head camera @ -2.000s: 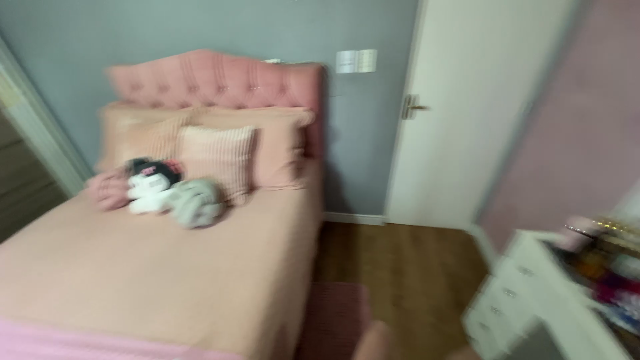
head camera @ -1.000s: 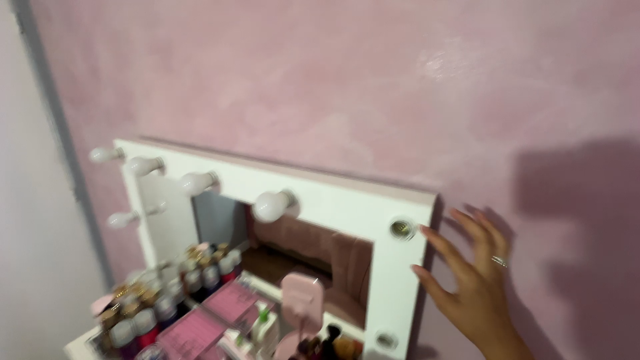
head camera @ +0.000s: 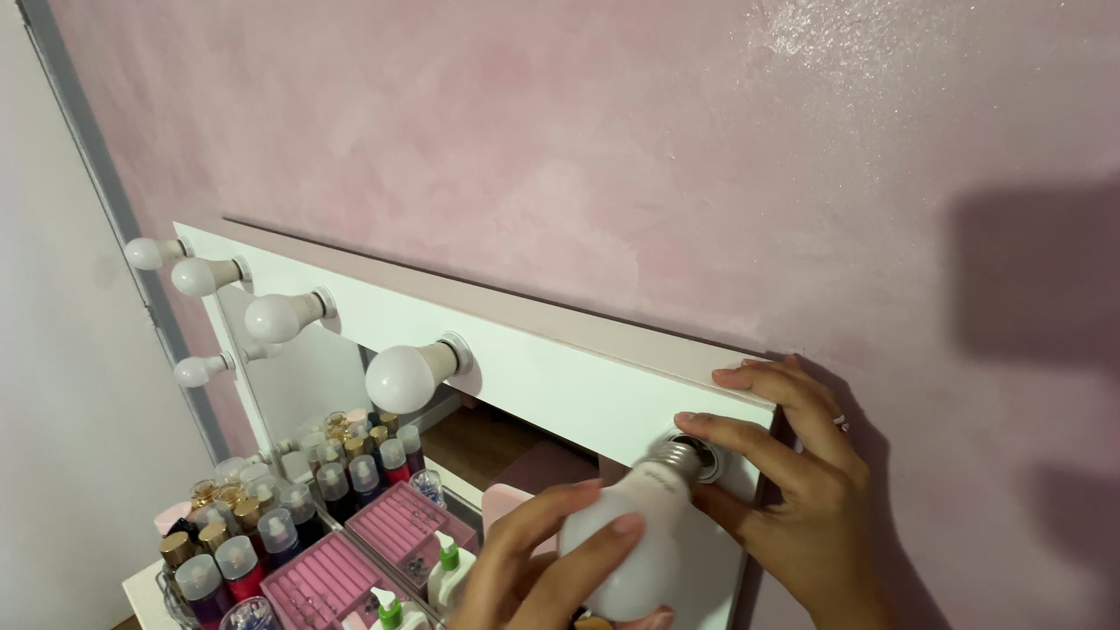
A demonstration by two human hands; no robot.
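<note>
My left hand [head camera: 560,560] grips a white light bulb [head camera: 634,547] by its globe, at the lower middle of the view. The bulb's metal screw base is at the mouth of a round lamp socket [head camera: 710,457] in the upper right corner of a white mirror frame [head camera: 560,385]. My right hand [head camera: 787,472] steadies that corner: its fingers rest on the frame's top and around the socket's rim. How far the base sits inside the socket cannot be told. Several other bulbs, one of them a large bulb [head camera: 411,376], sit in sockets along the frame.
Below the mirror stand several capped bottles [head camera: 236,564], a pink jewelry tray [head camera: 319,577] and a pump bottle [head camera: 451,560] with a green collar. A pink wall [head camera: 525,157] is behind the frame. At the far left is a white door [head camera: 61,350].
My left hand has come into view with the bulb, at the corner socket. My right hand, beside the frame a second ago, now touches its corner. The view earlier swung from the bed to the mirror.
</note>
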